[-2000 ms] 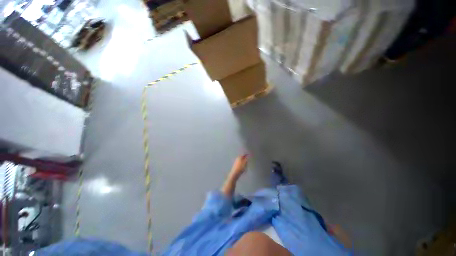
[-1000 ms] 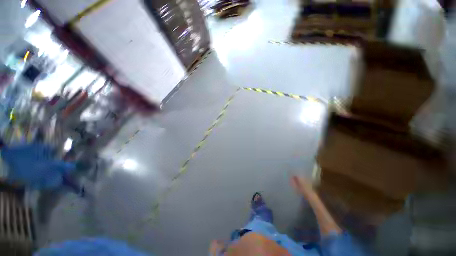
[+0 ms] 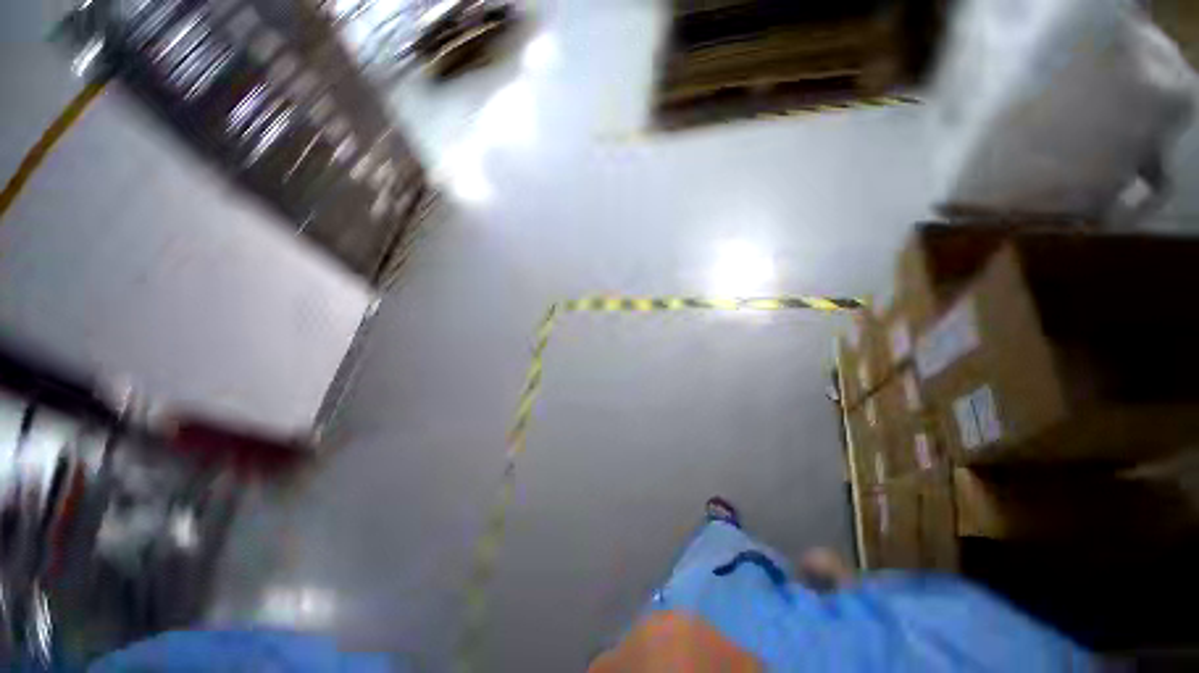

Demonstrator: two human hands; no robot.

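My right hand is small and blurred at the lower right, at the end of a light blue sleeve. It is beside the lower part of a carton stack; its fingers and any contact cannot be made out. My left hand is not in view. The brown cartons with small white labels stand stacked along the right side, the nearer ones in dark shadow. A blurred skin-coloured shape is at the bottom middle; I cannot tell what it is.
Yellow-black floor tape forms a corner ahead. A large white panel and wrapped stacks stand on the left. A pallet stack is at the top. A white wrapped load is at the upper right. Blurred equipment is at lower left.
The view has turned and moved forward, bringing the labelled carton sides and tape corner closer. My right hand has drawn back towards my body. The other person in blue at left has left the view.
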